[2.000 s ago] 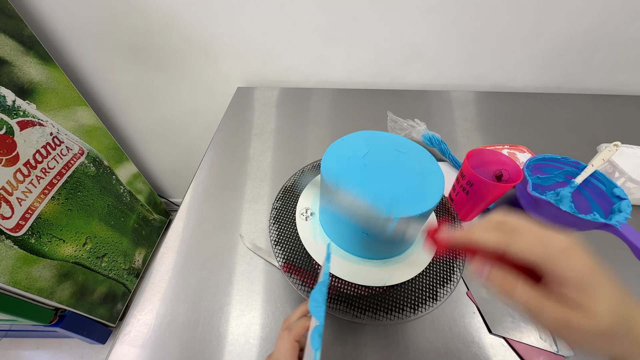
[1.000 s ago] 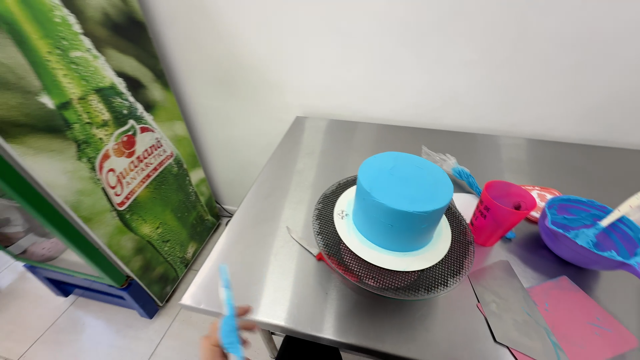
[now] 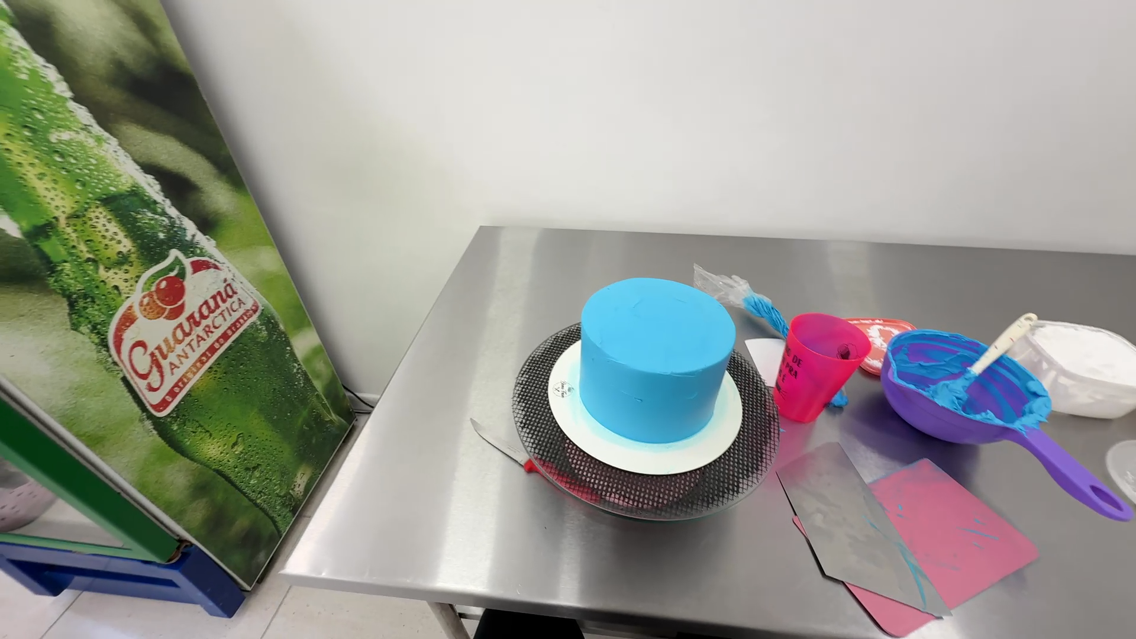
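Neither of my hands shows in the head view. A round cake with smooth blue frosting point(image 3: 657, 359) stands on a white cake board point(image 3: 652, 457), which rests on a black mesh-patterned turntable point(image 3: 550, 444). Partly under the turntable's left side lies a knife with a red handle point(image 3: 499, 441). On the right, a purple bowl with a handle point(image 3: 941, 430) holds blue frosting and a cream-coloured spatula point(image 3: 1003, 344). A pink plastic cup point(image 3: 816, 368) stands between cake and bowl. A metal scraper sheet point(image 3: 856, 524) overlaps pink sheets point(image 3: 958, 532) at the front right.
Behind the cup lie a piping bag with blue frosting point(image 3: 763, 311) and a red-and-white lid point(image 3: 879, 337). A plastic tub with white contents point(image 3: 1087, 364) is at the far right. The steel table point(image 3: 399, 532) meets a white wall; a drinks fridge point(image 3: 177, 355) stands left.
My right hand with a red-handled tool, and my left hand with a blue-smeared tool, have left the view. The smeared tool was at the table's front left a second ago. The view has shifted left.
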